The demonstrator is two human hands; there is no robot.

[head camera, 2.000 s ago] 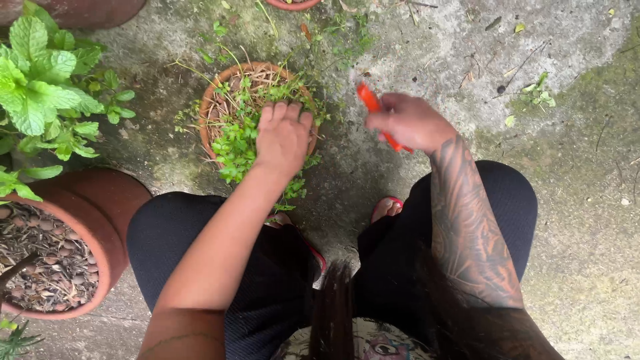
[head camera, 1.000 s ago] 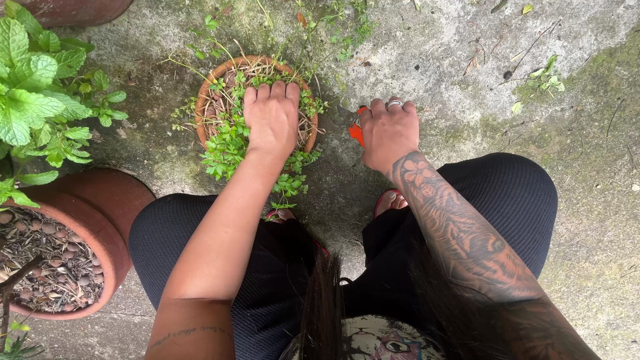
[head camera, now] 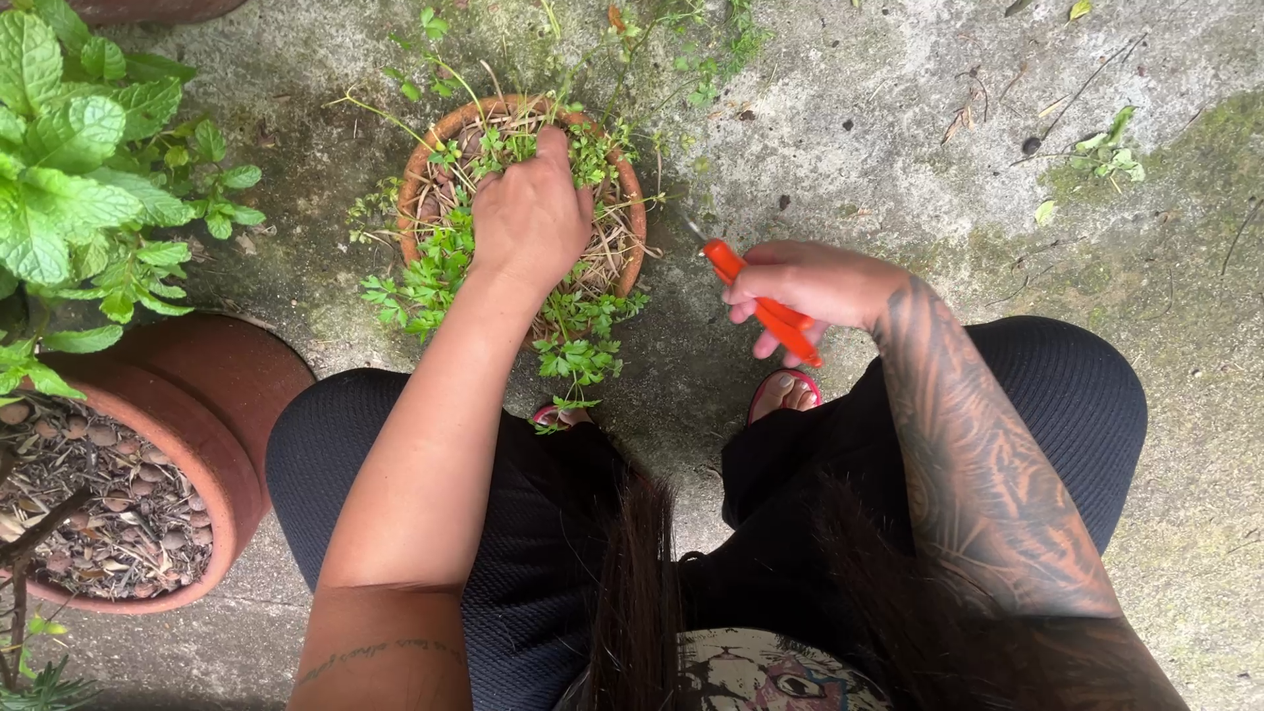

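A round terracotta pot [head camera: 637, 222] stands on the ground, holding a leafy green plant [head camera: 439, 272] that looks like parsley, over dry straw mulch. My left hand [head camera: 533, 212] reaches down over the pot, fingers among the stems; its fingertips are partly hidden, so whether it pinches a stem cannot be told. To the right of the pot, my right hand [head camera: 810, 286] holds orange-handled pruning shears [head camera: 765, 301], their metal tip pointing up and left toward the pot. The shears are slightly blurred and touch no plant.
At the left stands a larger terracotta pot [head camera: 232, 434] with wood chips and clay pebbles. A mint-like plant [head camera: 79, 188] leans in above it. Cut sprigs [head camera: 1111, 153] lie on the mossy concrete at the upper right. My sandalled feet are below the small pot.
My left hand has shifted slightly within the plant. The right hand has turned, so the shears, mostly hidden beneath it a second ago, now show plainly.
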